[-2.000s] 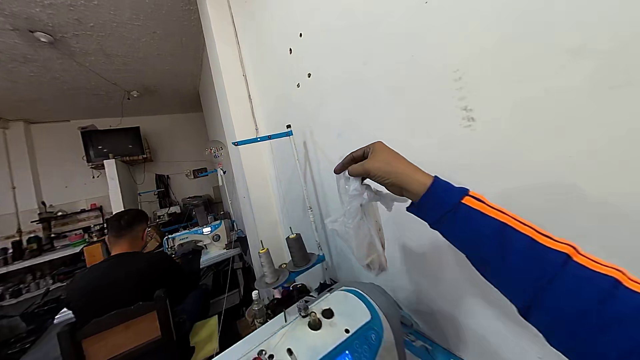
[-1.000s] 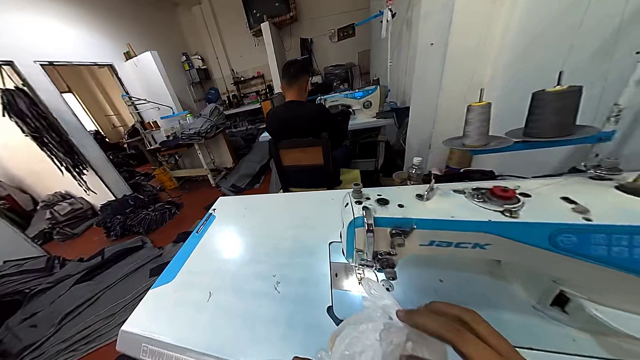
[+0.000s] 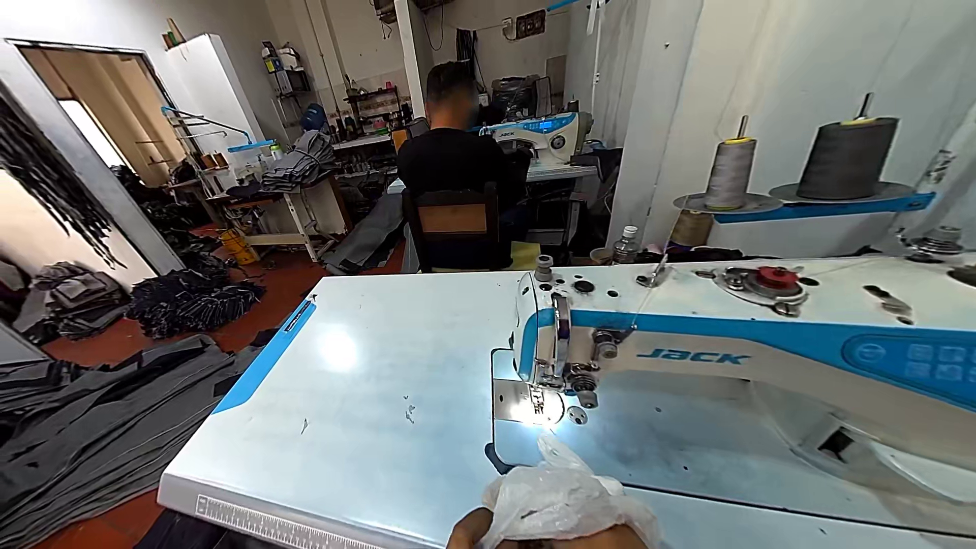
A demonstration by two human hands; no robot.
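A crumpled translucent white plastic bag (image 3: pixel 553 499) is at the bottom of the view, over the front of the sewing table. My left hand (image 3: pixel 470 528) holds its left side, with only part of the fingers showing. My right hand (image 3: pixel 610 537) is at its lower right, largely covered by the bag and cut off by the frame's edge. What the bag contains cannot be seen. Just beyond it are the lit needle plate (image 3: pixel 526 402) and the head of a white and blue Jack sewing machine (image 3: pixel 686 335).
The white tabletop (image 3: pixel 366 450) extends left, with a ruler strip (image 3: pixel 267 522) on its front edge. Thread cones (image 3: pixel 848 160) stand at the back right. A person (image 3: pixel 457 160) sits ahead at another machine. Dark fabric pieces (image 3: pixel 99 427) lie at the left.
The bag was held up against the wall by my right hand, then came down to the machine table. My left hand now shows at the bag. The view has swung left and down.
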